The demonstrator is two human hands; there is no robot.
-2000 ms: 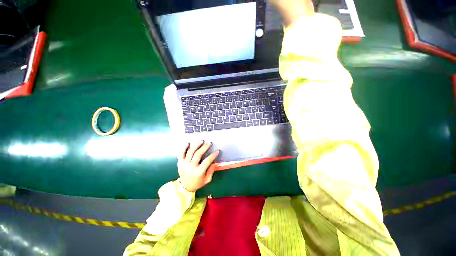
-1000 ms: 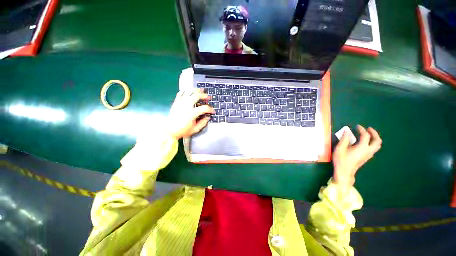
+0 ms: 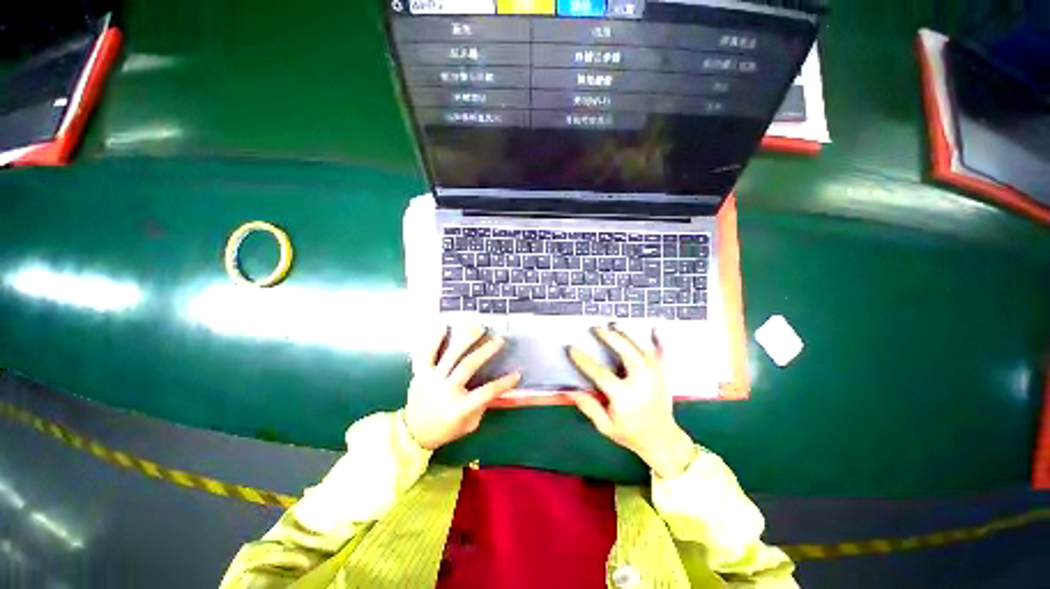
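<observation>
An open silver-grey laptop (image 3: 576, 213) stands in front of me on an orange-red tray (image 3: 732, 299). Its screen (image 3: 576, 138) shows a dark menu with yellow and blue tabs at the top. My left hand (image 3: 454, 385) rests with spread fingers on the left of the palm rest, below the keyboard (image 3: 576, 274). My right hand (image 3: 628, 391) lies over the touchpad area, fingers spread. Both hands hold nothing. The touchpad is partly hidden by my hands. A small white block (image 3: 780, 341) lies on the green bench, right of the laptop.
A yellow tape roll (image 3: 259, 254) lies left of the laptop on the green bench (image 3: 334, 247). Other laptops on orange-red trays stand at the far left (image 3: 46, 98), behind the screen on the right (image 3: 794, 104) and at the far right (image 3: 996, 127).
The screen has gone from a live camera picture to the menu. My right hand has put down the white block and moved left onto the laptop. My left hand has moved down off the keys.
</observation>
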